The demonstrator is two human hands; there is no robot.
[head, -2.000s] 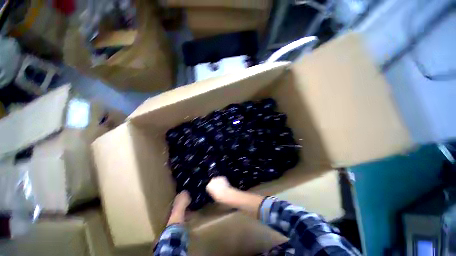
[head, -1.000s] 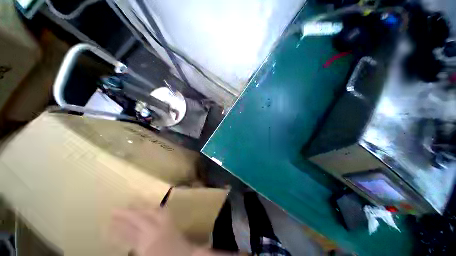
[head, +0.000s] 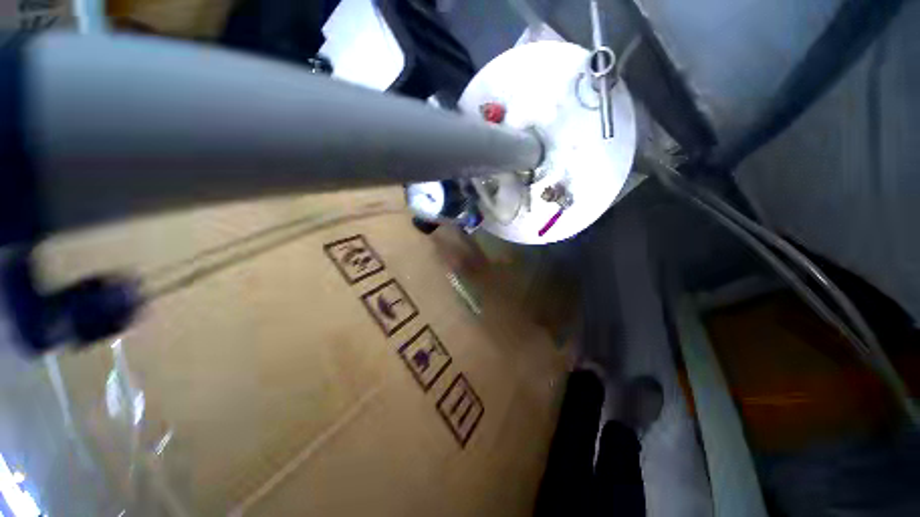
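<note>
Neither of my hands is in the picture. A large brown cardboard carton [head: 282, 364] with a row of printed handling symbols fills the lower left, its side facing me. A thick grey pole [head: 282, 131], close to the camera, crosses the upper left and runs to a round white metal plate or tank top [head: 570, 91]. On the white top are a red part, a small valve with a purple handle [head: 551, 219] and a metal T-shaped fitting. A small round gauge [head: 428, 200] sits beside it.
A dark fitting [head: 81, 308] is at the pole's near end. Hoses or cables [head: 782, 257] curve down at the right. Dark legs or trousers [head: 570, 439] show at bottom centre, beside a pale green bar [head: 714, 404]. An orange-brown surface lies at the right.
The view has moved from the open carton and green bench to the carton's printed side and the white round top, now much closer. The hand blurred over the carton has left the picture.
</note>
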